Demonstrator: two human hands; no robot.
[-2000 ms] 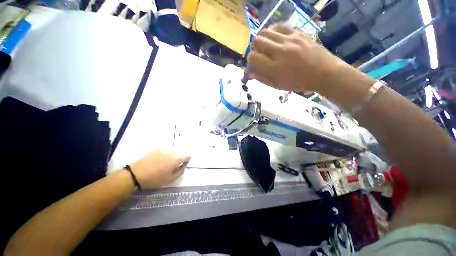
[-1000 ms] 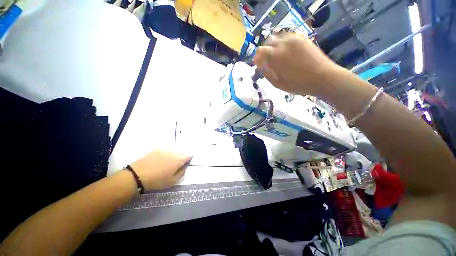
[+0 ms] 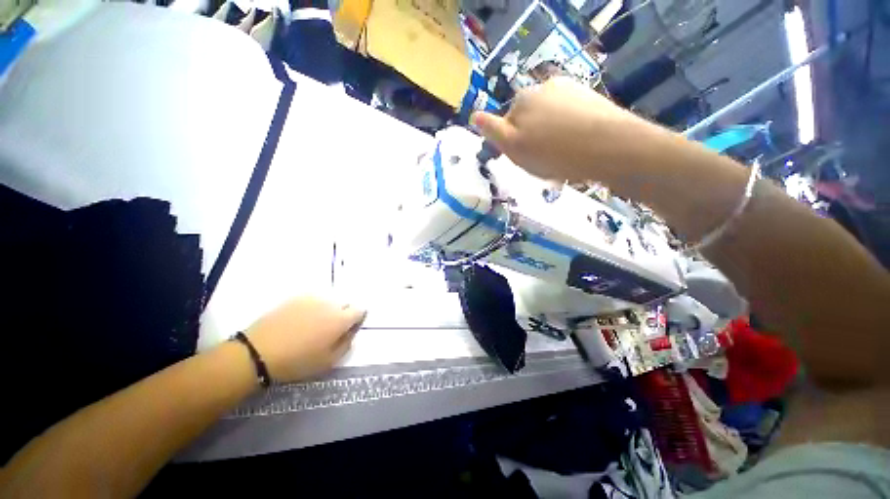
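The white sewing machine head [image 3: 546, 239] with a blue stripe lies across the table. My right hand [image 3: 546, 127] is raised over the left end of the head, at a small dark post [image 3: 487, 154] on its top; the fingers are curled, and what they hold cannot be told. My left hand [image 3: 304, 338] rests on the white table [image 3: 390, 343] left of the needle area, fingers bent together; anything between the fingertips is too small to tell. A dark leaf-shaped cut piece [image 3: 494, 317] lies right of the needle area.
Black cut panels [image 3: 98, 292] are stacked on the left. A narrow dark strip [image 3: 256, 180] crosses the table. Dark thread snips [image 3: 546, 328] lie right of the leaf-shaped piece. Cardboard [image 3: 415, 49] stands behind. Red cloth [image 3: 756, 361] and loose fabric are at the lower right.
My right hand stays over the end of the machine head; its thumb now points out to the left. My left hand stays nearly in place. The view has shifted slightly.
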